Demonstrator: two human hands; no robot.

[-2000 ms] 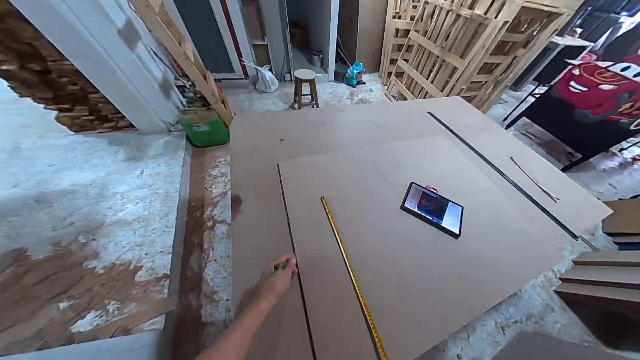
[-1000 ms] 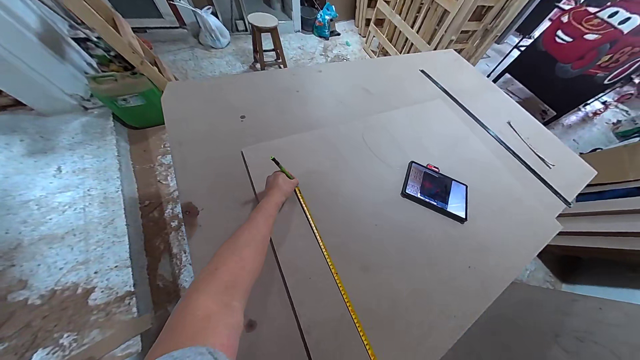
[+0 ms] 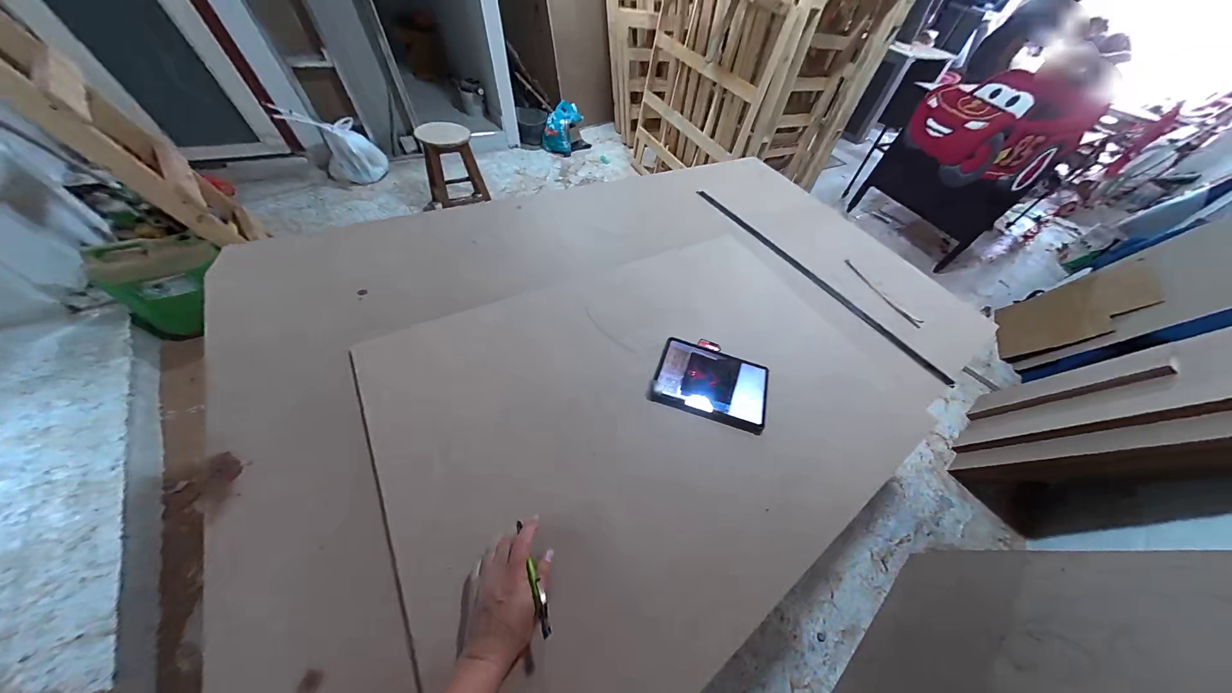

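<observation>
My left hand is low in the view, left of centre, with a slim green and black pen or pencil held between thumb and fingers. It hovers over or rests on a smooth brown board; which, I cannot tell. This board lies on a larger board, its left edge showing as a dark line. A tablet with a lit screen lies face up to the right of the hand. Across the far right runs a thin dark strip, with a short thin dark piece beside it. My right hand is out of view.
Beyond the boards stand a wooden stool, a white plastic bag, a blue bag and wooden frames. A green container is at the left. Stacked panels and a red car cutout occupy the right.
The yellow tape measure that lay across the board is no longer in view. My left hand has moved back toward me from the tape's far end, where it was a second ago.
</observation>
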